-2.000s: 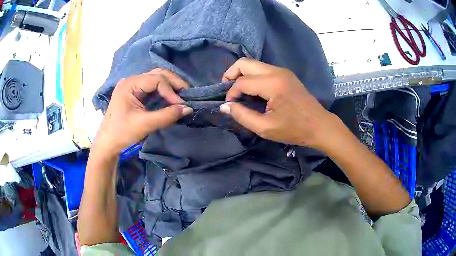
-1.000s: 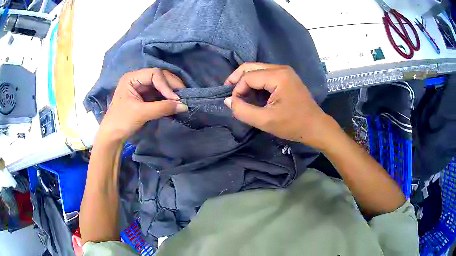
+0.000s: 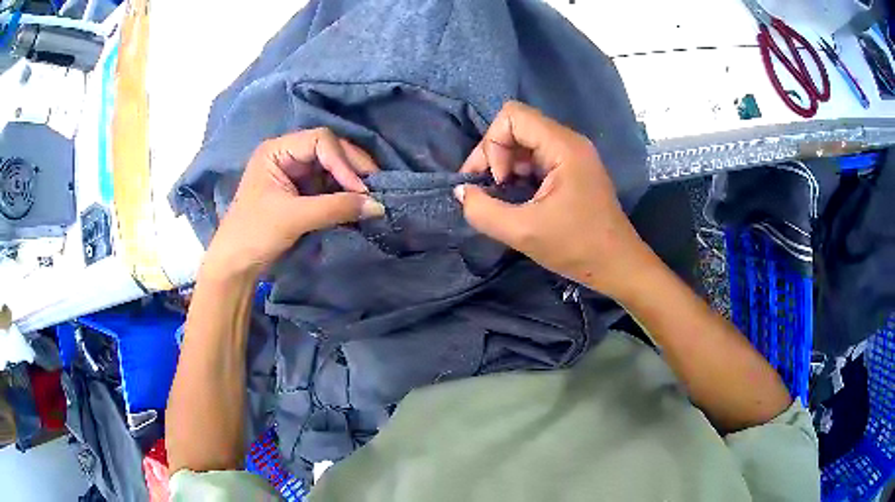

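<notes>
A large dark grey garment body (image 3: 393, 49) lies over the table's front edge and hangs down onto my lap. My left hand (image 3: 294, 196) pinches a raw, folded cloth edge (image 3: 417, 182) between thumb and fingers. My right hand (image 3: 540, 191) pinches the same edge a short way to the right. The edge runs between the two hands, above an opening's lower side, with loose threads under it. The fingertips behind the cloth are partly hidden.
Red-handled scissors (image 3: 793, 69) and thin snips (image 3: 844, 74) lie on the white table (image 3: 677, 88) at right. A blue lattice basket (image 3: 770, 294) with striped grey pieces stands below. A round vented machine cover (image 3: 34, 176) is at left.
My right hand has shifted along the cloth edge, its fingers raised and bent differently. My left hand still pinches the edge. The view has shifted slightly.
</notes>
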